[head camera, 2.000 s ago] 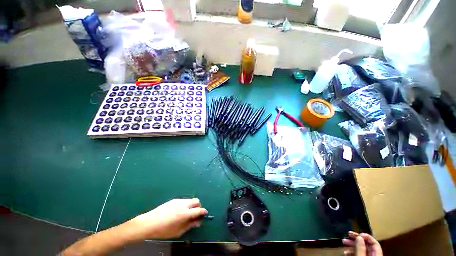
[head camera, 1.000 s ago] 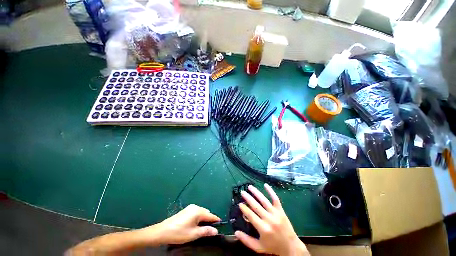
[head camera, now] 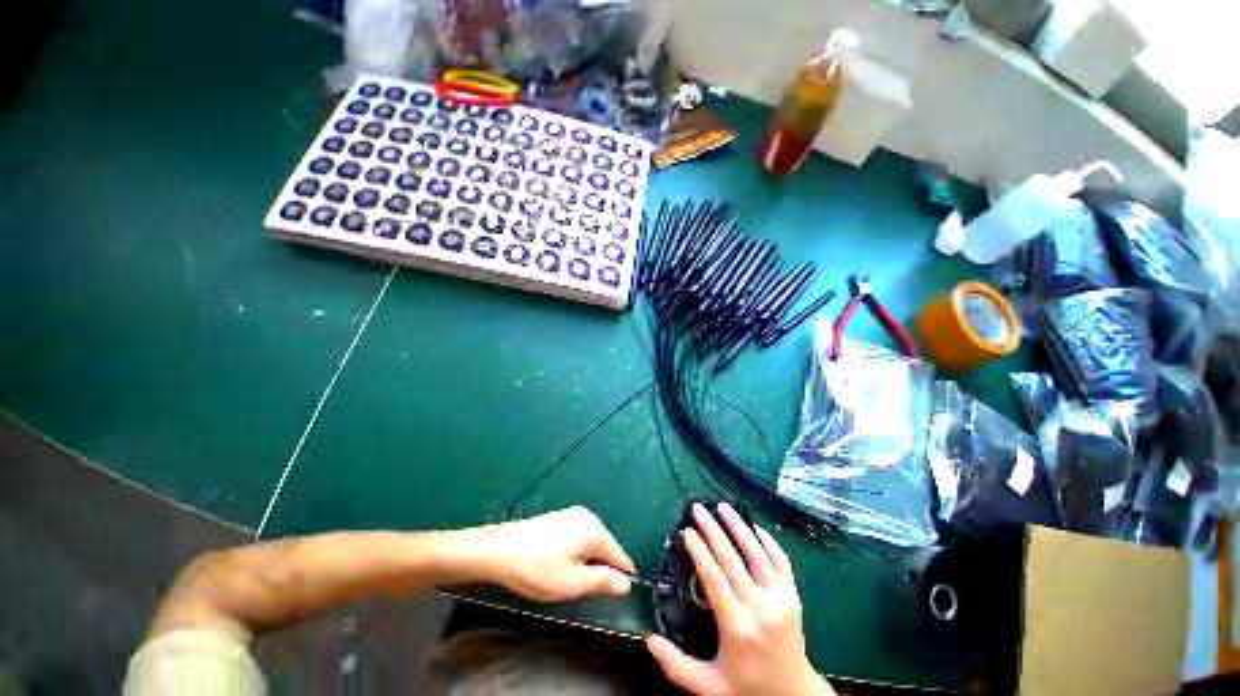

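A black camera housing point(head camera: 691, 623) lies at the bench's front edge, mostly hidden under my right hand point(head camera: 745, 598). That hand holds it from above, fingers spread and thumb at its near side. My left hand point(head camera: 578, 558) is closed on a slim dark rod, mostly hidden in the fingers. The rod's thin end point(head camera: 645, 583) points right, at the housing's left side; whether it is an antenna or a tool I cannot tell. Behind the housing lies a bunch of black antennas point(head camera: 728, 279), with thin cables point(head camera: 694, 428) curving towards the front right.
A white parts tray point(head camera: 469, 184) stands back left, with red-yellow scissors point(head camera: 476, 89) at its rear edge. Red-handled cutters point(head camera: 870, 316), a clear bag point(head camera: 864, 428) and orange tape point(head camera: 968, 324) lie right. Another housing point(head camera: 941, 601) sits beside a carton point(head camera: 1101, 612). Dark filled bags point(head camera: 1101, 340) are heaped right.
My right hand came from beside the carton onto the housing. My left hand brought the rod to the housing's left side. The view has tilted, and the bench items appear shifted.
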